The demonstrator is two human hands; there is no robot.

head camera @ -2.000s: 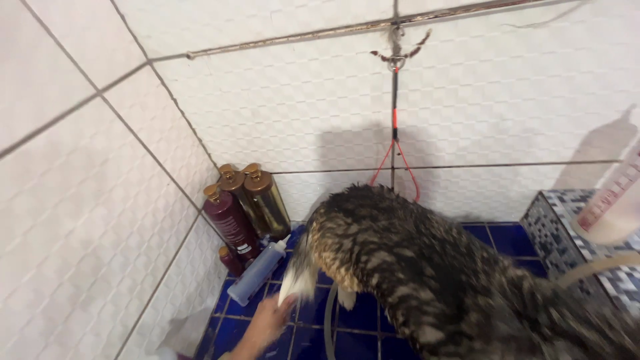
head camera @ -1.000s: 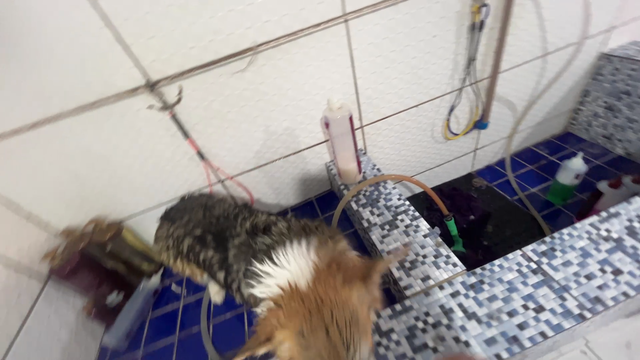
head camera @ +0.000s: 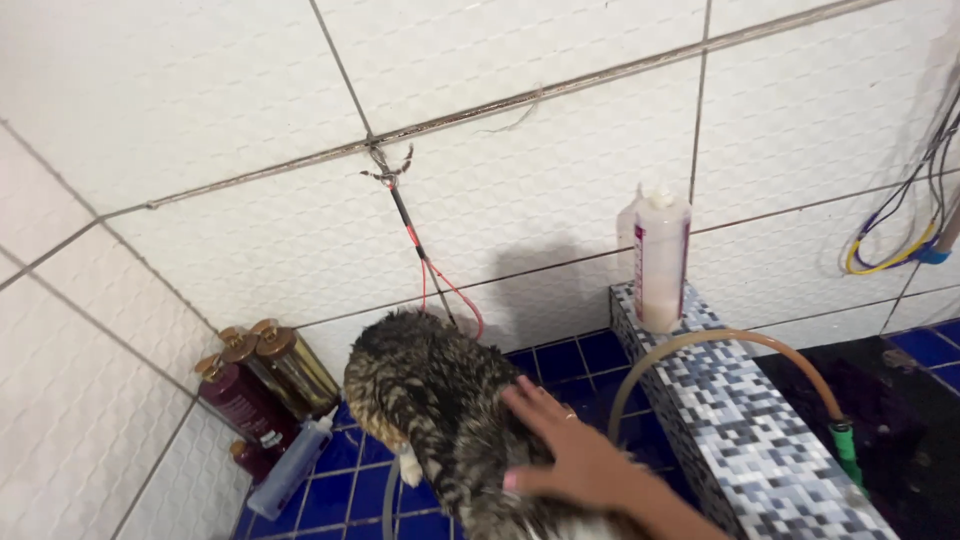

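A wet dog (head camera: 442, 405) with dark, curly-looking fur stands on blue floor tiles, its rear toward the wall and one white paw showing; its head is out of view. My right hand (head camera: 577, 457), with a ring on one finger, comes in from the lower right. It lies palm down over the dog's back, fingers spread, holding nothing. My left hand is out of view. A red and black loop lead (head camera: 416, 244) hangs from a wall hook behind the dog. Left of the dog lies a clear squeeze bottle (head camera: 292, 469), leaning by a maroon bottle (head camera: 244, 405).
Gold bottles (head camera: 300, 367) stand in the left corner. A mosaic-tiled ledge (head camera: 750, 420) on the right bears a translucent bottle (head camera: 662, 262) of pale liquid. A hose (head camera: 720, 334) with a green end (head camera: 845, 454) arches over it. Yellow and blue loops (head camera: 889, 259) hang at far right.
A hand was at the dog's tail two seconds ago; now my right hand is over its back. The dog's brown head, seen one second ago, is out of view. The view has swung right, then partly back.
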